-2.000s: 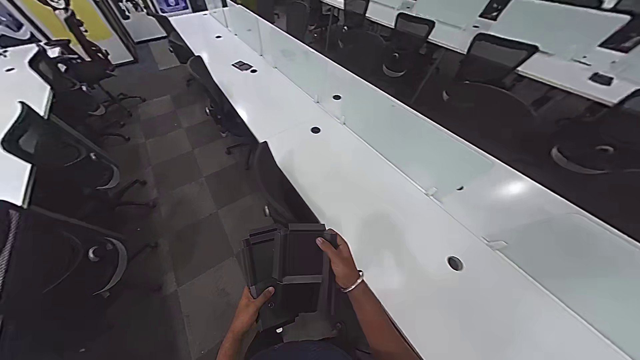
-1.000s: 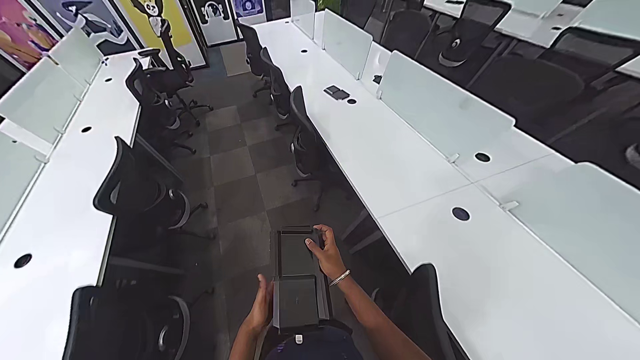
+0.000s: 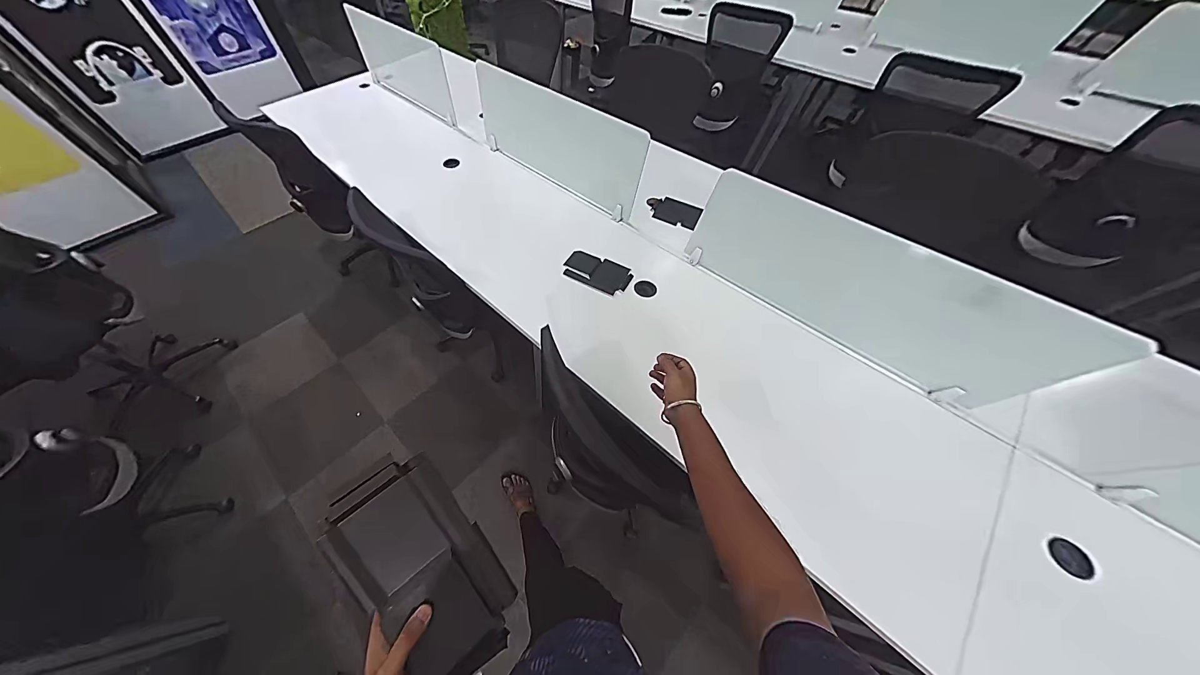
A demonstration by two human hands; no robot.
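Observation:
My left hand (image 3: 398, 639) grips the lower left edge of a dark, folding black item (image 3: 422, 553), perhaps a stack of cases or trays, held low over the floor. Extended over the white desk (image 3: 750, 403), my right hand (image 3: 675, 380) has its fingers loosely curled and nothing visible in them; a light bangle is on its wrist. Beyond that hand, a similar smaller-looking black item (image 3: 600, 272) lies on the desk beside a round black cable grommet (image 3: 645, 289). Another black item (image 3: 677, 213) lies past the gap between the glass dividers.
Frosted glass dividers (image 3: 900, 281) run along the desk's middle. A black mesh office chair (image 3: 600, 431) stands against the near edge, with more chairs (image 3: 403, 244) farther along. Other chairs (image 3: 150, 375) stand at left on the carpet tiles. A second desk row (image 3: 1106, 117) is at upper right.
My right hand has left the black item and now reaches out over the desk; the left hand still holds that item, now lower left. The view has shifted toward the desk.

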